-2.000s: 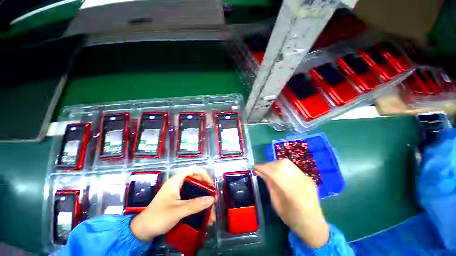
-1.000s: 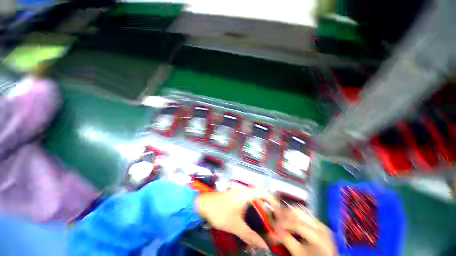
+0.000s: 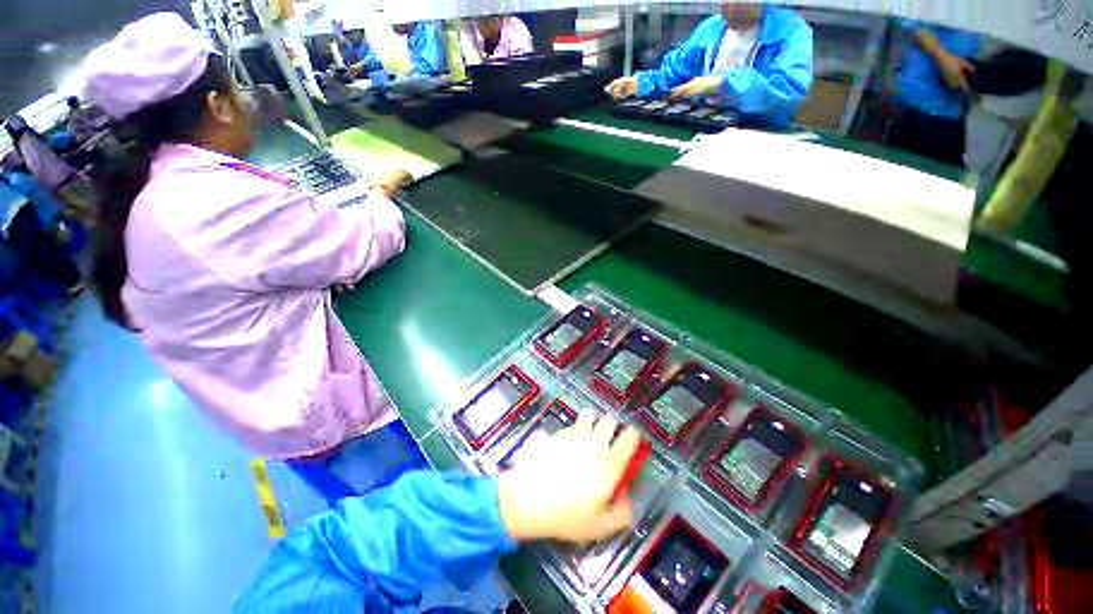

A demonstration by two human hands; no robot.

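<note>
The clear plastic phone tray [image 3: 881, 453] lies on the green bench at the lower centre right, with red-rimmed phones in its pockets. My left hand [image 3: 573, 480] is over the near row, back of the hand up, with its fingers curled around a red phone [image 3: 635, 465], of which only a red edge shows. A phone back [image 3: 495, 408] sits just beyond it, and a phone with a black upper part [image 3: 681, 564] sits to its right. My right hand is not in view.
A worker in a pink smock [image 3: 246, 288] stands close on the left. A dark flat board [image 3: 527, 222] and a pale panel [image 3: 827, 204] lie beyond the tray. The metal post [image 3: 1019, 462] is at the right. Workers in blue are across the bench.
The view has swung left. My left hand has moved from the right side of the tray to its near-left pockets. My right hand and the blue bin have left the picture.
</note>
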